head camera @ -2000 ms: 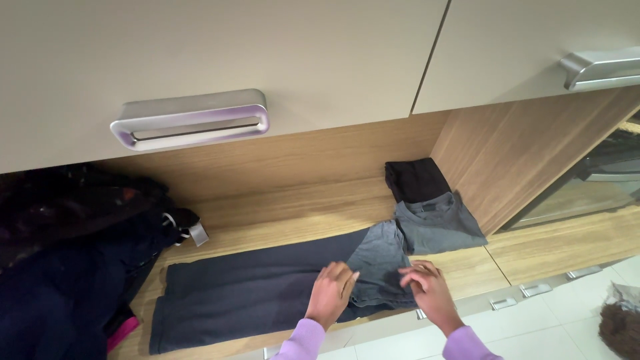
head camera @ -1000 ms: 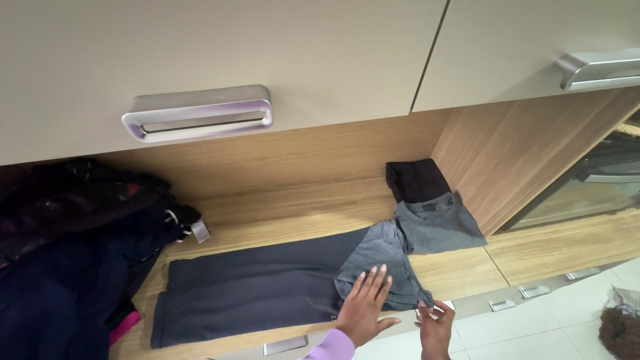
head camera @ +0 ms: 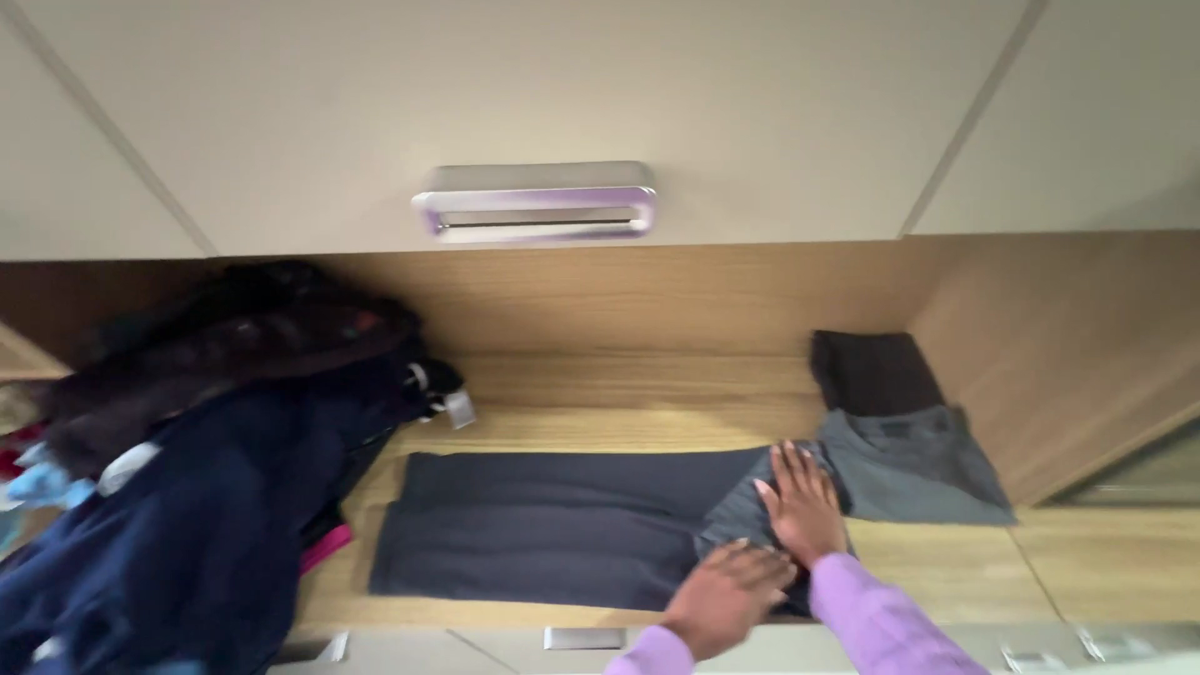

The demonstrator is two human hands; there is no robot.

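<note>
Dark grey trousers (head camera: 534, 525) lie flat along the wooden shelf, with a lighter grey part (head camera: 741, 506) at their right end. My left hand (head camera: 731, 591) rests near the front edge of that end, fingers bent over the cloth. My right hand (head camera: 804, 497) lies flat on the lighter grey part, farther back, fingers spread. Just right of it is a folded grey garment (head camera: 909, 469), touching a folded black garment (head camera: 872, 370) behind it. Cloth under both palms is hidden.
A heap of dark clothes (head camera: 206, 469) fills the left side, with a pink piece (head camera: 325, 548) at its edge. Above hangs a cabinet door with a metal handle (head camera: 539, 202). Drawer handles (head camera: 584, 638) line the front below. A wooden side panel (head camera: 1059, 366) stands at the right.
My right hand has moved from the front corner of the lighter grey part back onto its top. My left hand has moved toward the front edge. The view has shifted left.
</note>
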